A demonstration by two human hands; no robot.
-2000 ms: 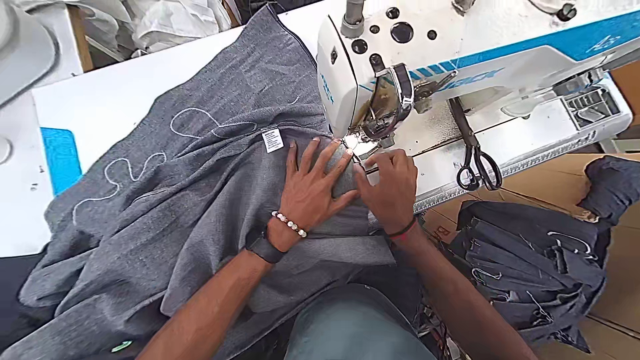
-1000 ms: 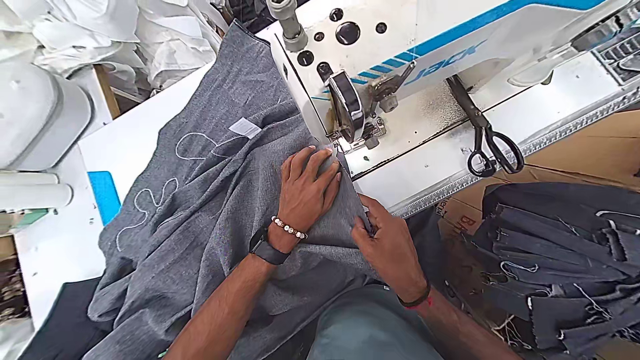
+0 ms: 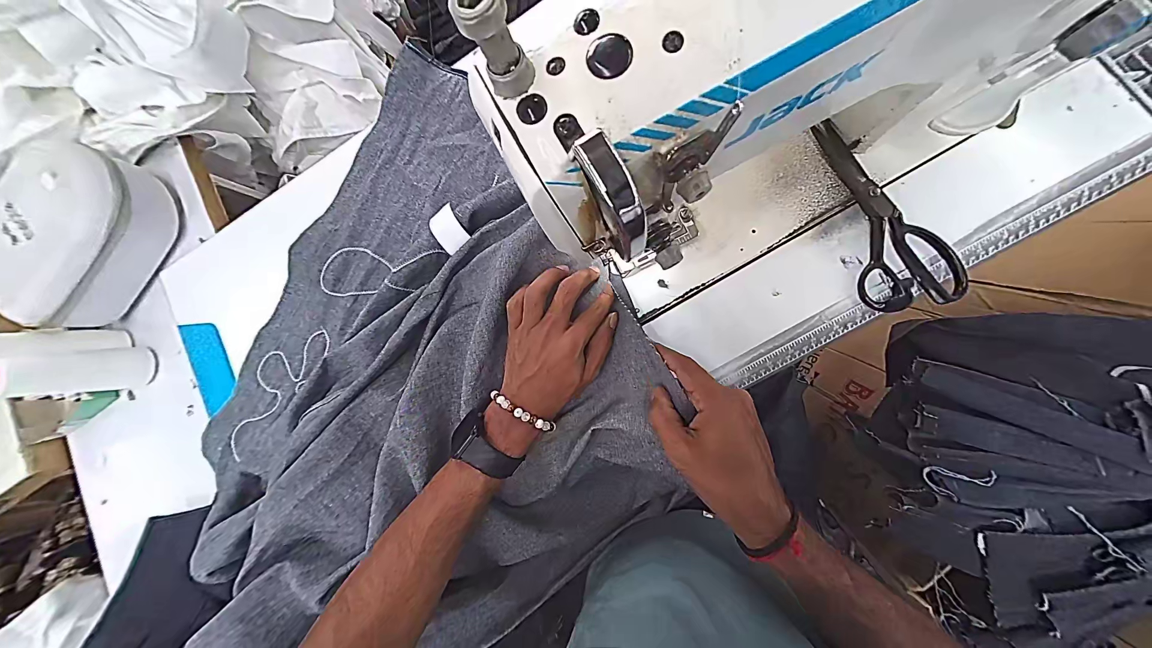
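Note:
Grey woven fabric point(image 3: 432, 360) lies bunched over the sewing table, one edge reaching the presser foot point(image 3: 634, 263) of a white and blue Jack sewing machine point(image 3: 720, 54). Flat on the cloth just before the foot rests my left hand point(image 3: 558, 337), its fingers slightly spread. My right hand point(image 3: 715, 432) pinches the fabric's right edge between thumb and fingers, nearer my lap. A white label point(image 3: 448, 229) shows on the cloth, with loose white thread point(image 3: 355, 272) to its left. The needle tip cannot be made out.
Black-handled scissors point(image 3: 891, 229) lie on the machine bed to the right. A measuring tape strip point(image 3: 810, 315) runs along the table's front edge. Dark cut fabric pieces point(image 3: 1017, 450) are heaped by a cardboard box point(image 3: 1062, 256) at right. White cloth point(image 3: 180, 63) is piled at upper left.
My right hand has moved from beside the presser foot down along the fabric edge towards my lap. My left hand remains on the cloth near the foot. The view has shifted.

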